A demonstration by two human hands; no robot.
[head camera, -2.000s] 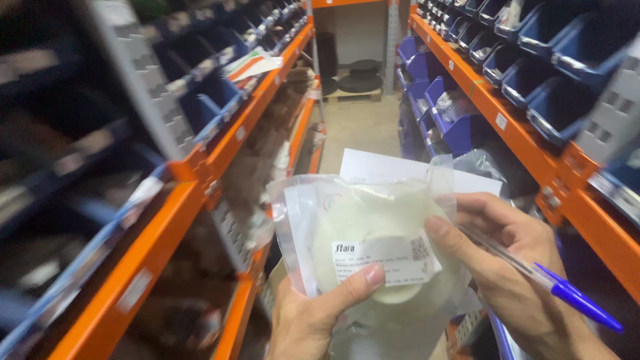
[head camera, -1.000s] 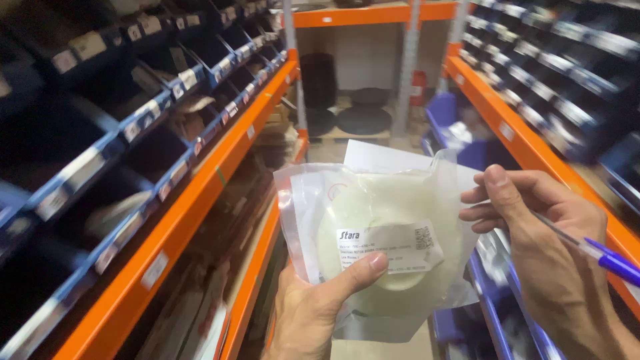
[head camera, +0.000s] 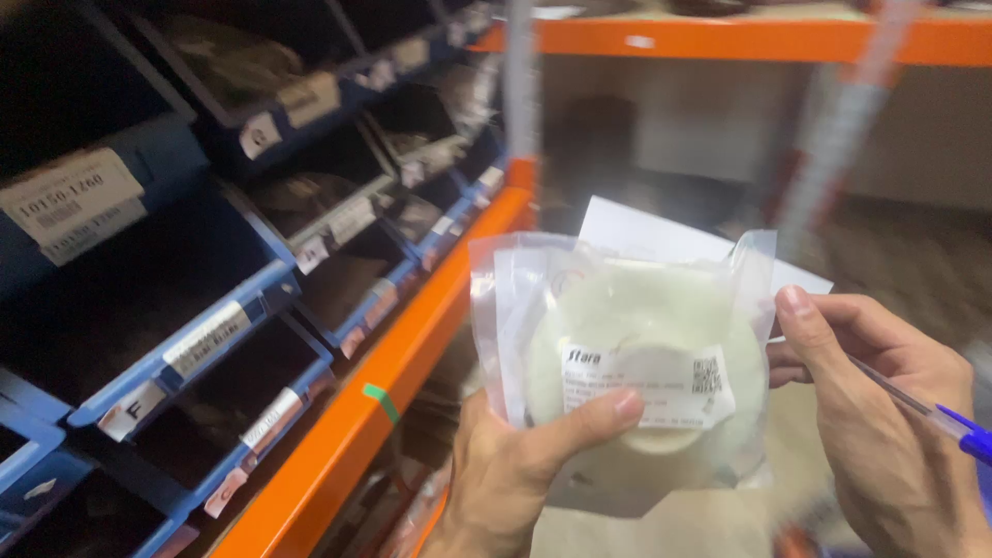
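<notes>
My left hand (head camera: 527, 465) grips a clear plastic bag (head camera: 643, 302) from below, its thumb pressed on a white printed label (head camera: 659, 380) with a square code. Inside the bag lies a pale, round, disc-like part (head camera: 620, 318) with a raised centre. A white sheet of paper (head camera: 651, 229) sticks out behind the bag. My right hand (head camera: 876, 387) is at the paper's right edge, thumb and fingers close together there; whether they pinch the paper or the bag's edge is hard to tell. A blue-capped clear pen (head camera: 938, 418) rests in that same hand.
Blue storage bins (head camera: 186, 341) with paper labels stand in tilted rows on the left, above an orange shelf beam (head camera: 372, 387) marked with green tape (head camera: 381, 402). Another orange beam (head camera: 697, 39) crosses ahead between grey perforated uprights (head camera: 523, 93). The background is blurred.
The view has moved forward along the aisle and turned left toward the bins. My right thumb, earlier over the bag's label side, is now at the right edge. My left hand keeps its hold.
</notes>
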